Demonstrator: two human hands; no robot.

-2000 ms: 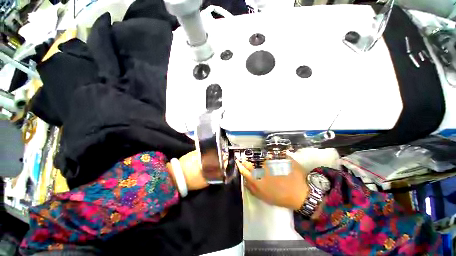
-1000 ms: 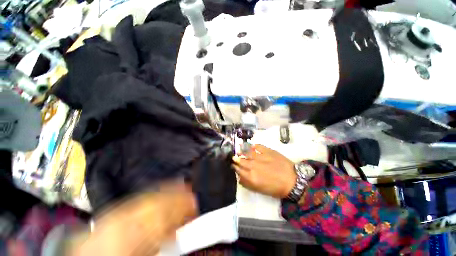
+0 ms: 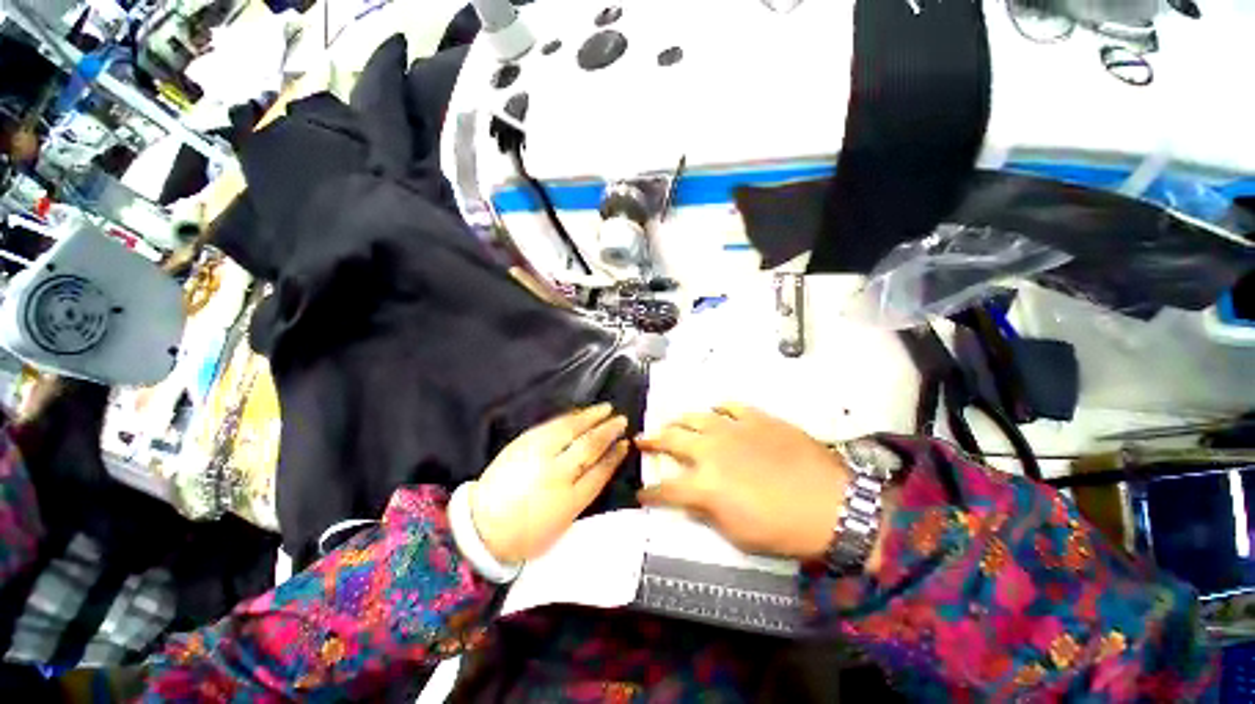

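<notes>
A black garment piece (image 3: 399, 330) lies heaped left of the needle and runs under the presser foot area (image 3: 640, 305) of the white sewing machine (image 3: 688, 110). My left hand (image 3: 544, 481) lies flat on the black cloth in front of the needle, fingers pointing to its right edge. A white band (image 3: 585, 561) of the cloth shows below that hand at the table's front edge. My right hand (image 3: 743, 479) lies beside it, palm down, its fingertips at the cloth's right edge; whether it pinches the cloth is hidden.
A wide black strip (image 3: 911, 124) drapes over the machine head. Black looped handles (image 3: 977, 399) lie to the right. A phone (image 3: 1200, 534) is at the far right. A grey-white motor end (image 3: 94, 310) stands at the left. A measuring scale (image 3: 723, 597) runs along the front edge.
My left hand, blurred at the lower left a second ago, now lies on the cloth before the needle. My right hand has moved from the needle towards the front edge. The view has shifted.
</notes>
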